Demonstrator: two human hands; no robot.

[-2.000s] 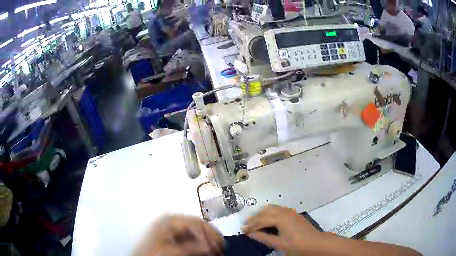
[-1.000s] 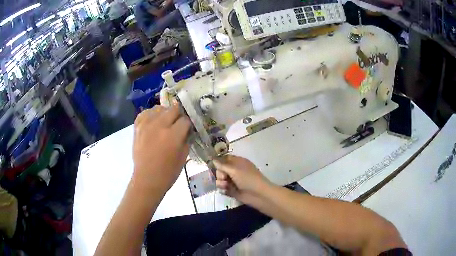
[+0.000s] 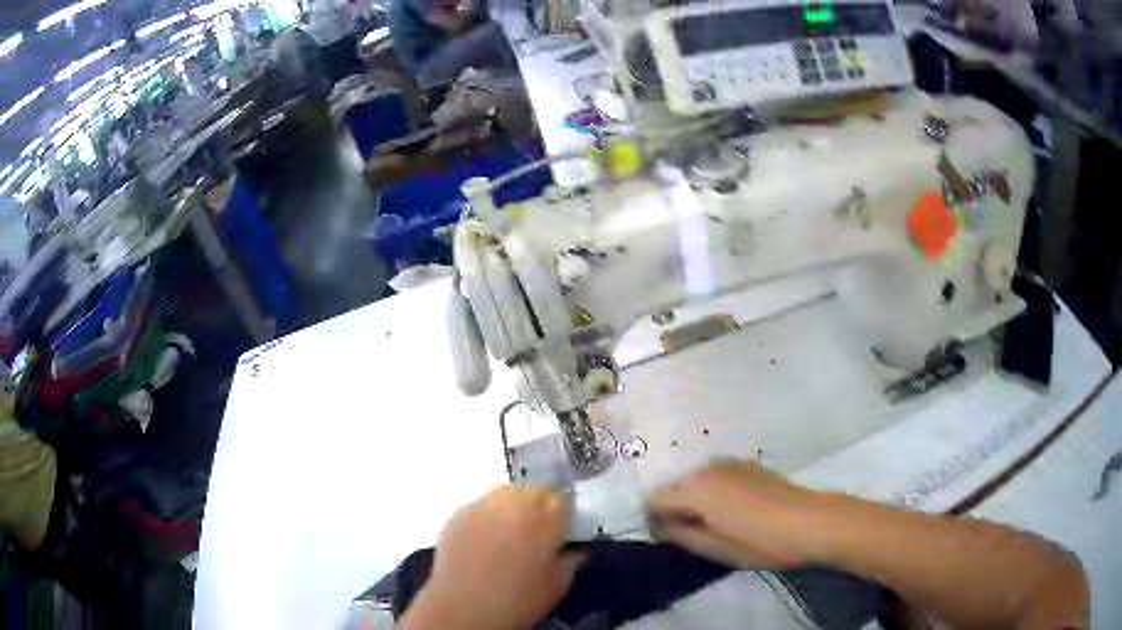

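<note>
The cream-white sewing machine head [image 3: 787, 209] stands in front of me. Its needle and presser foot [image 3: 581, 441] are above the metal needle plate [image 3: 539, 463]. A dark denim garment [image 3: 634, 576] lies at the table's front edge, cut off by the bottom of the picture. My left hand [image 3: 498, 554] is at the garment's left side, fingers bent, blurred. My right hand [image 3: 726, 511] is at its right side, fingers curled, also blurred. Both are just in front of the needle area. Whether the fingers grip the cloth is hidden by blur.
The control panel [image 3: 781, 55] sits atop the machine. Black thread snips [image 3: 925, 378] lie on the bed at the right. The white table [image 3: 332, 431] extends left. Blue crates [image 3: 461, 197] stand beyond it. A person [image 3: 449, 31] is partly visible at the top.
Both hands have moved down from the needle-side end of the machine head to the dark cloth in front of the needle. The camera view has shifted, and the machine appears lower.
</note>
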